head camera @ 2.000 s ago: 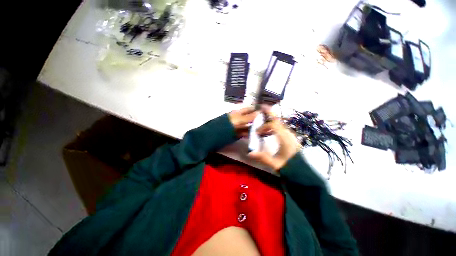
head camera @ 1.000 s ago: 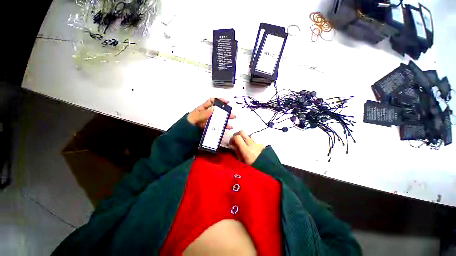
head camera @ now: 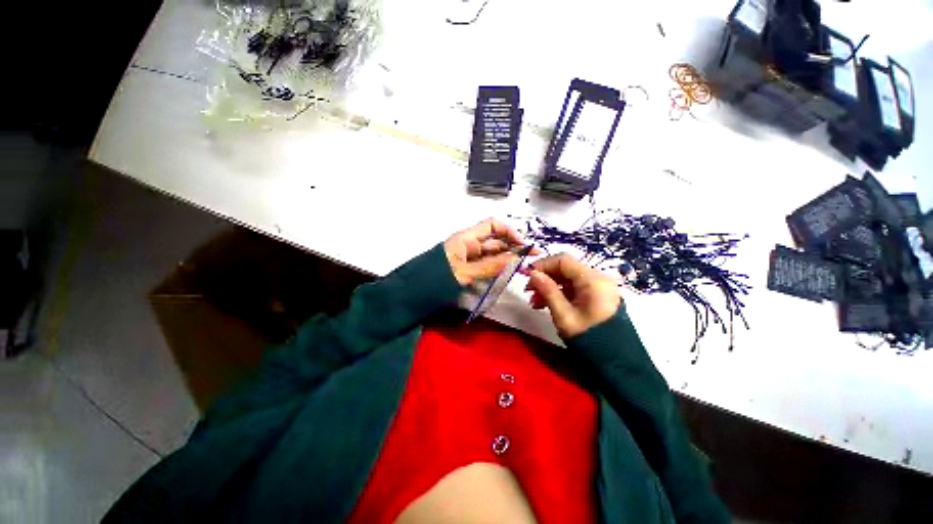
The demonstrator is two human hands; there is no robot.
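Observation:
My left hand (head camera: 485,252) holds a white-faced hang tag (head camera: 497,291), seen nearly edge-on, above the table's front edge. My right hand (head camera: 573,291) has its fingertips pinched at the top end of this tag; a string between them is too small to make out clearly. A stack of black printed hang tags (head camera: 495,141) lies ahead of my left hand. A stack of white-faced hang tags (head camera: 584,139) lies to its right. A tangled pile of black strings (head camera: 655,254) lies just right of my right hand.
Strung hang tags (head camera: 855,256) lie in a heap at the far right. Bundled tags (head camera: 808,72) and rubber bands (head camera: 689,88) are at the upper right. A clear bag of strings (head camera: 297,46) is at the upper left. A cardboard box (head camera: 194,338) is below the table's edge.
The tag has turned from face-up to nearly edge-on in my left hand. My right hand has risen from below the strings to the tag's top end. The view has shifted slightly.

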